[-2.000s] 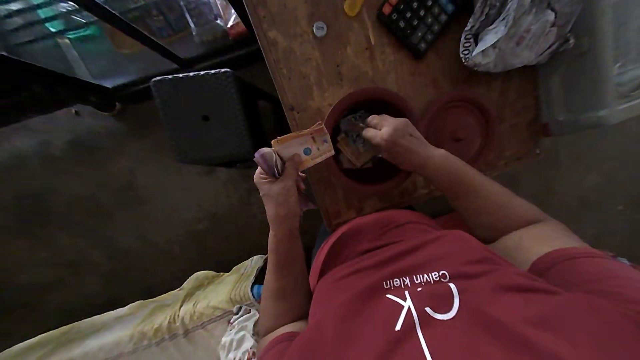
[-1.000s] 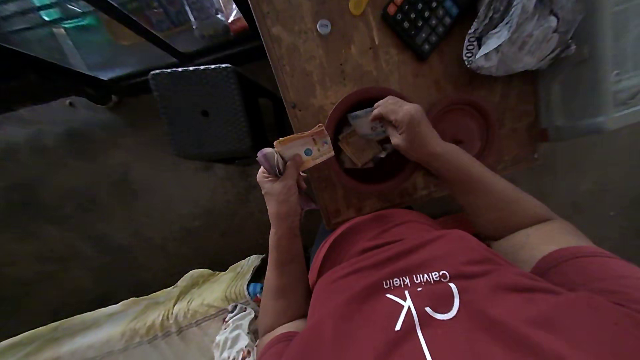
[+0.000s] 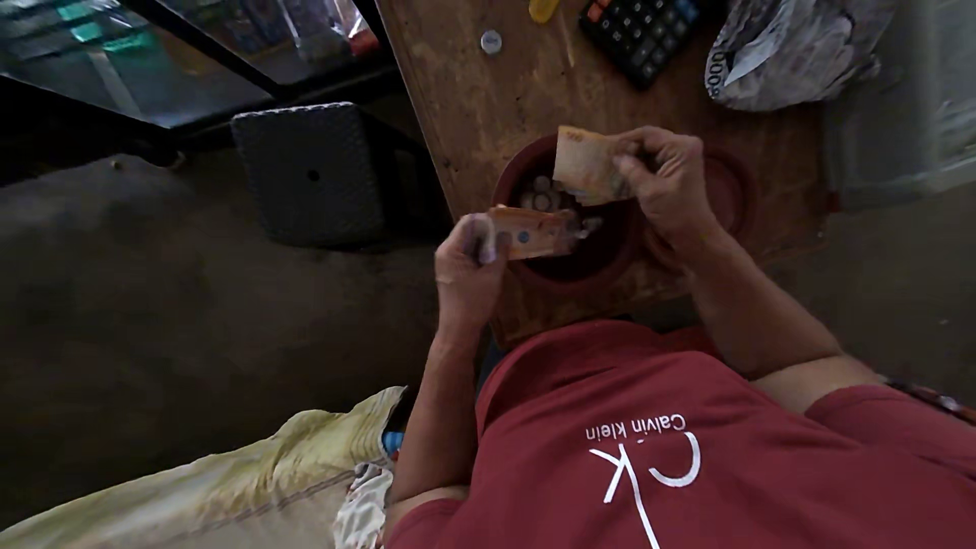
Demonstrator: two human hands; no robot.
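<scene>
My left hand point(image 3: 470, 263) grips a folded stack of orange banknotes point(image 3: 534, 232) at the near left rim of a round reddish-brown bowl point(image 3: 512, 179). Above the bowl's far right part, my right hand point(image 3: 667, 179) pinches yellowish-orange banknotes point(image 3: 585, 164) between thumb and fingers. Several coins point(image 3: 543, 194) lie inside the bowl, between the two hands; the held notes hide part of its inside. Just right of the bowl is a round reddish lid or dish point(image 3: 724, 191), partly behind my right wrist.
On the wooden table point(image 3: 473, 122) are a coin point(image 3: 491, 42), a yellow object point(image 3: 543, 9), a black calculator point(image 3: 643, 38) and a crumpled printed bag point(image 3: 801, 53). A dark stool point(image 3: 309, 175) stands left of the table. A translucent plastic container point(image 3: 884, 114) is at the right.
My right hand has lifted out of the bowl and now holds yellowish-orange notes above it. The left hand's notes have moved right, over the bowl. Coins now show in the bowl.
</scene>
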